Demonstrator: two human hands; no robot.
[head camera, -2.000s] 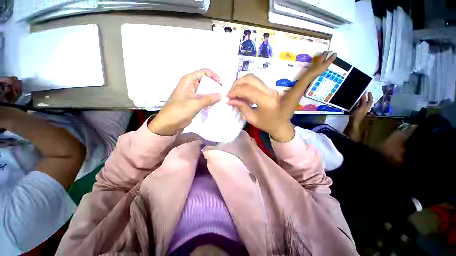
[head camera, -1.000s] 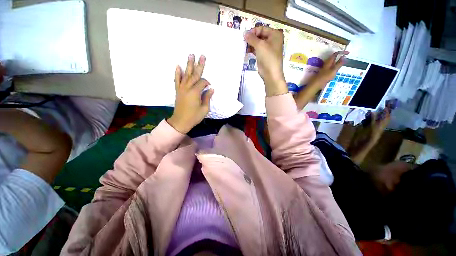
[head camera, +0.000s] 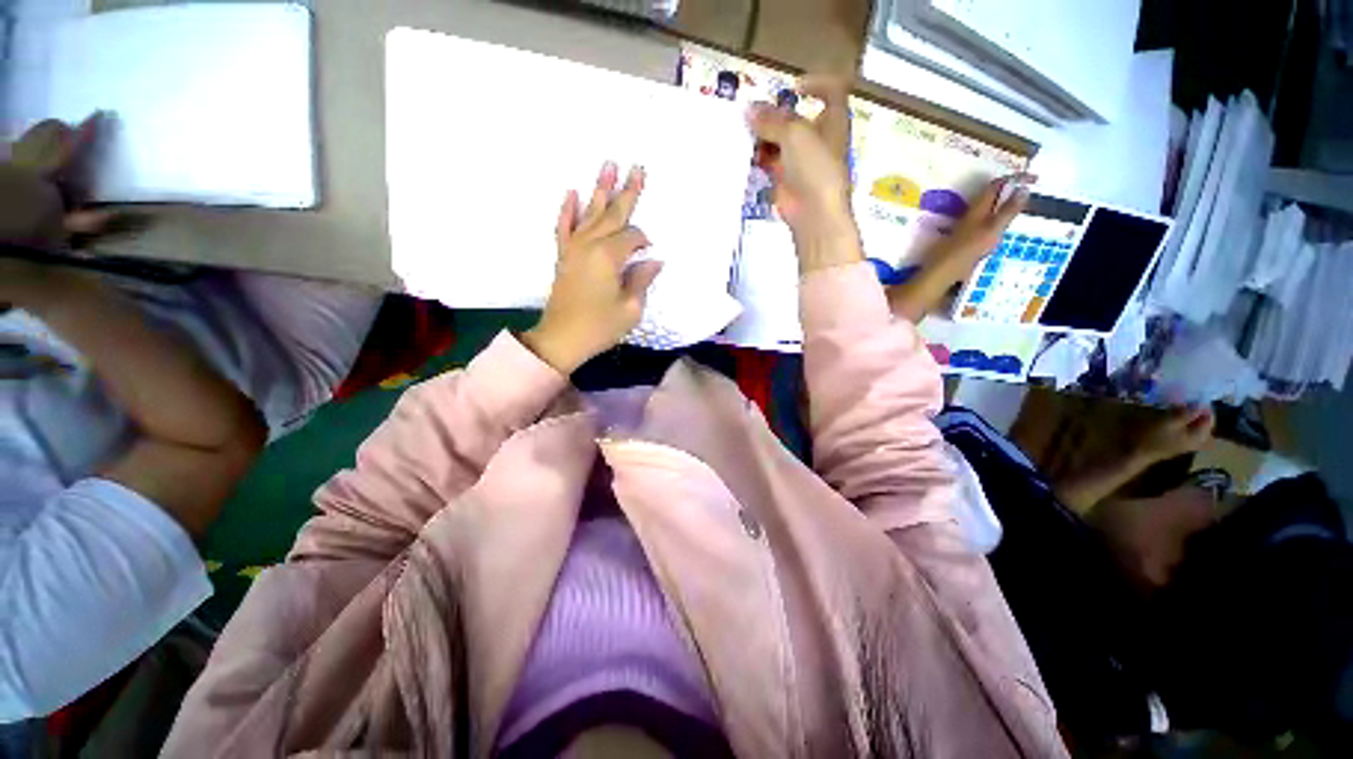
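A white rounded-corner panel (head camera: 490, 178) lies flat in front of me. My left hand (head camera: 601, 274) rests on its lower right part, with several fingers spread on the surface. A small floppy white sheet (head camera: 683, 317) sticks out from under the thumb side of this hand, over the panel's near edge. The hand seems to hold it there. My right hand (head camera: 801, 156) is at the panel's upper right edge, with fingers bent and blurred. I cannot tell whether it pinches anything.
A printed colour sheet (head camera: 890, 156) lies right of the panel. A neighbour's hand (head camera: 987, 223) is beside a blue-and-black printed card (head camera: 1105, 267). Another white panel (head camera: 208, 111) lies at the left by another person's hand. A panel stack (head camera: 994, 52) stands at the back right.
The floppy sheet was between both hands over my lap; it is now at the panel's near edge by my left hand. My right hand has moved up to the panel's upper right edge.
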